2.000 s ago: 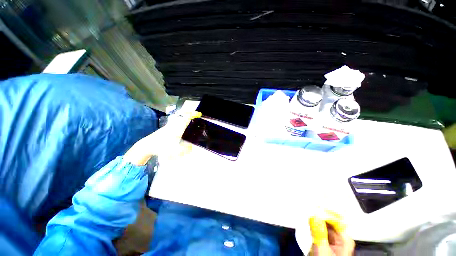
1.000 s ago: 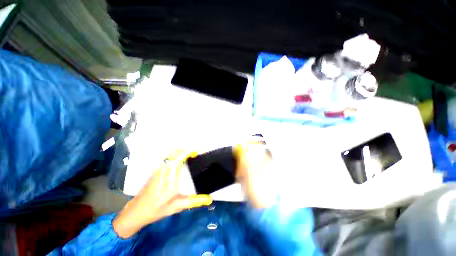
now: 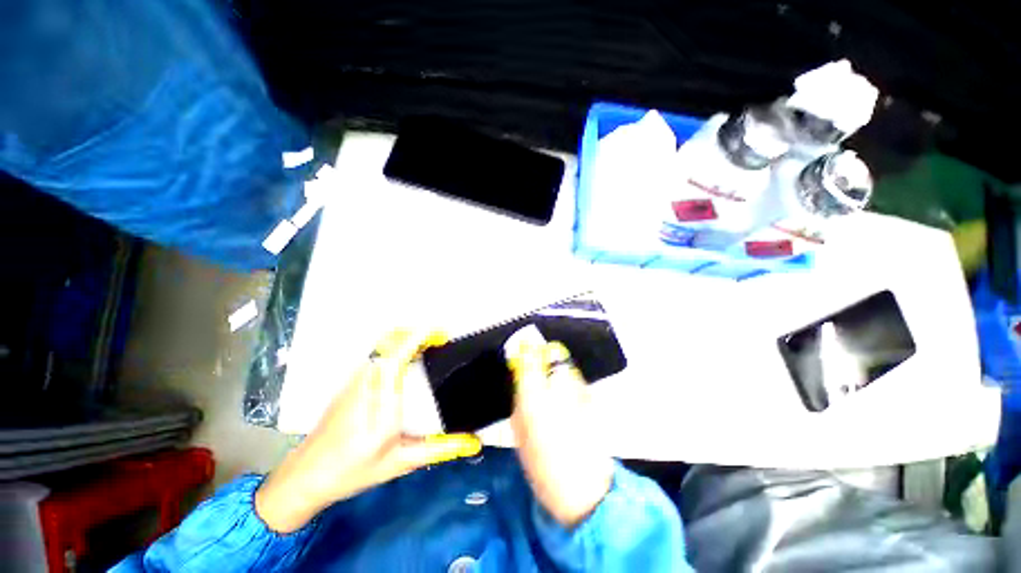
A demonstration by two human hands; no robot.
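A glossy black phone screen [image 3: 476,390] lies low in front of me near the table's front edge. My left hand [image 3: 375,420], with yellow finger cots, grips its left end between thumb and fingers. My right hand [image 3: 549,420] is over the screen's middle, its fingertips pressing a small white wipe [image 3: 524,339] on the glass; the fingers partly hide the wipe. A second black screen [image 3: 475,176] lies at the table's back left. A third screen [image 3: 848,350] lies at the right, with white glare on it.
A blue tray [image 3: 583,207] at the back holds white bottles [image 3: 717,168] with silvery tops, a crumpled wipe [image 3: 834,99] and white wipes [image 3: 636,179]. Black trays [image 3: 504,56] stand behind. A coworker's blue sleeve [image 3: 146,123] is at left, a grey-clad person [image 3: 817,520] at right, a red stool [image 3: 123,504] lower left.
My left hand has taken a screen from the back left and brought it towards me. My right hand has come in from the right and now moved from the screen's right end onto its middle.
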